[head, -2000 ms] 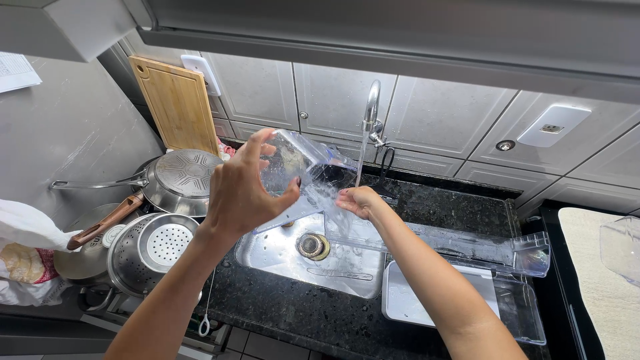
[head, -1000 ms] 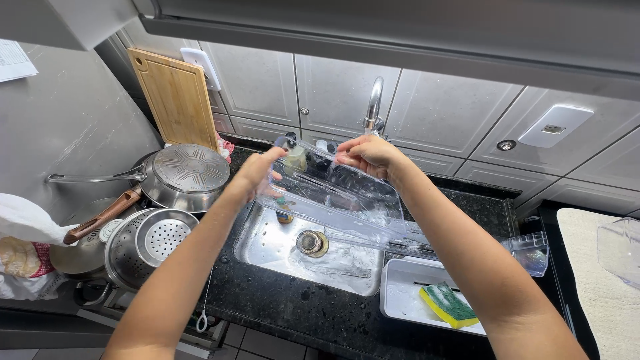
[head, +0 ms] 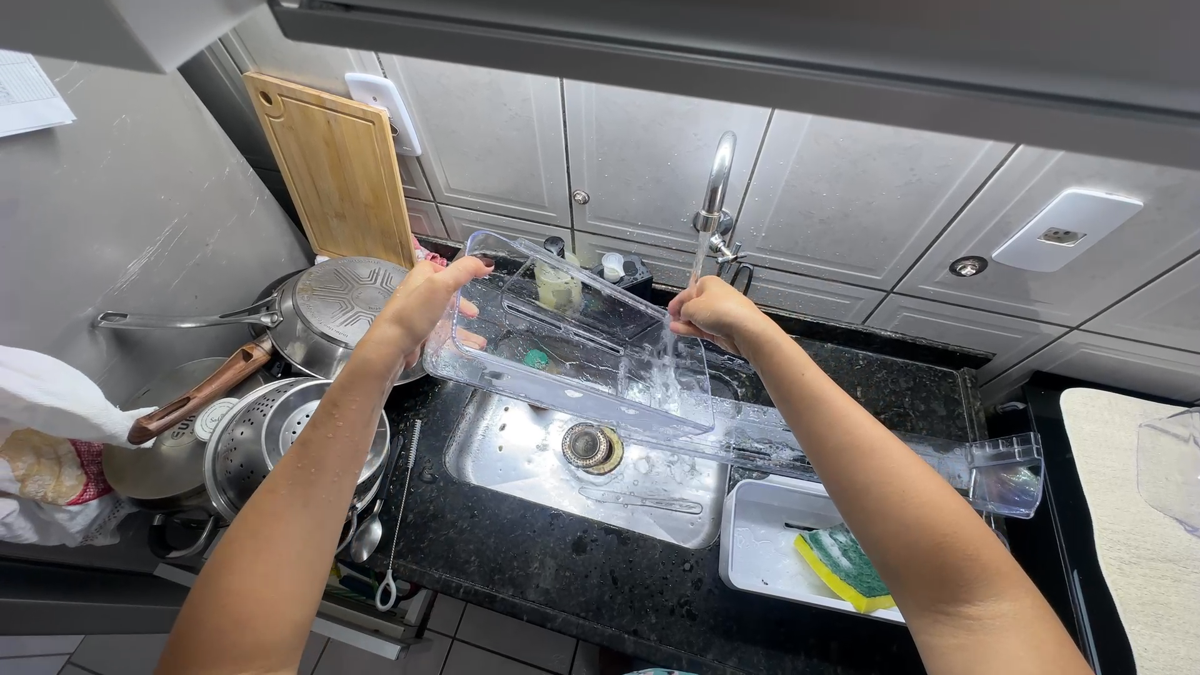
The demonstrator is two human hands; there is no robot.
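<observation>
A clear plastic bin (head: 562, 347) is held tilted over the stainless steel sink (head: 591, 487). My left hand (head: 431, 314) grips its left end, thumb on the rim and fingers behind the wall. Water runs from the chrome faucet (head: 717, 187) into the bin's right end. Beside the stream, my right hand (head: 712, 309) has curled fingers near the bin's right rim; whether it grips the rim is unclear. Another long clear plastic piece (head: 1003, 473) lies behind my right forearm. A white tray (head: 741, 534) holds a green and yellow sponge (head: 848, 567).
At left are an upturned pan (head: 347, 300), steel colanders (head: 244, 450) and a thin straw brush (head: 403, 516). A wooden cutting board (head: 337, 169) leans on the back wall. Bottles (head: 560, 281) stand behind the sink. A clear container (head: 1167, 469) is at far right.
My right hand has moved right, from the bin's far rim to beside the water stream. The sponge, not visible in the tray two seconds ago, lies there since the middle frame.
</observation>
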